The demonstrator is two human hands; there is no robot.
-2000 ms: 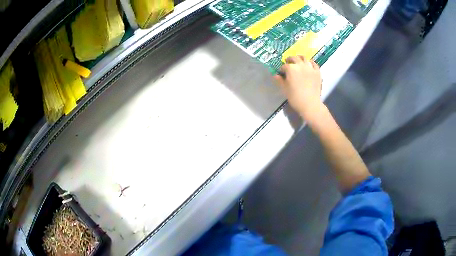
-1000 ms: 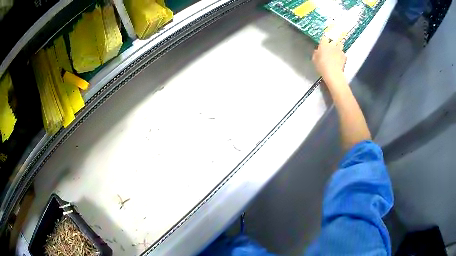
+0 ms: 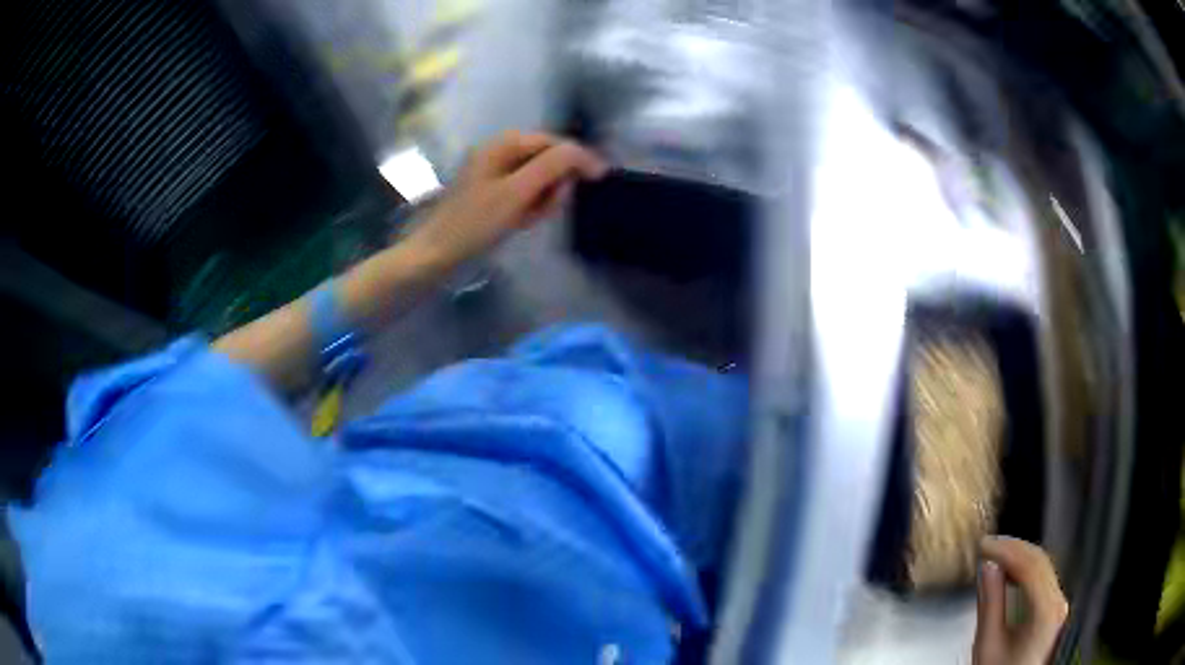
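The view is strongly blurred. My left hand, with a light blue wrist strap, reaches out at upper centre. Its fingertips are bent together by the corner of a black crate with clear, crumpled plastic above it in view. Whether it grips anything cannot be told. My right hand is cut off by the bottom edge, its fingers curled near the lower end of the black parts tray. The tray holds a heap of brass-coloured pieces. Whether this hand holds any piece cannot be told.
The pale rail of the line runs from top to bottom between crate and tray. A dark ribbed rack stands at upper left, with blurred green shapes below it. Yellow floor tape shows at the top.
The view has swung left, away from the green board, which is out of the picture. My left hand has come into view. My right hand has left the board and is by the tray.
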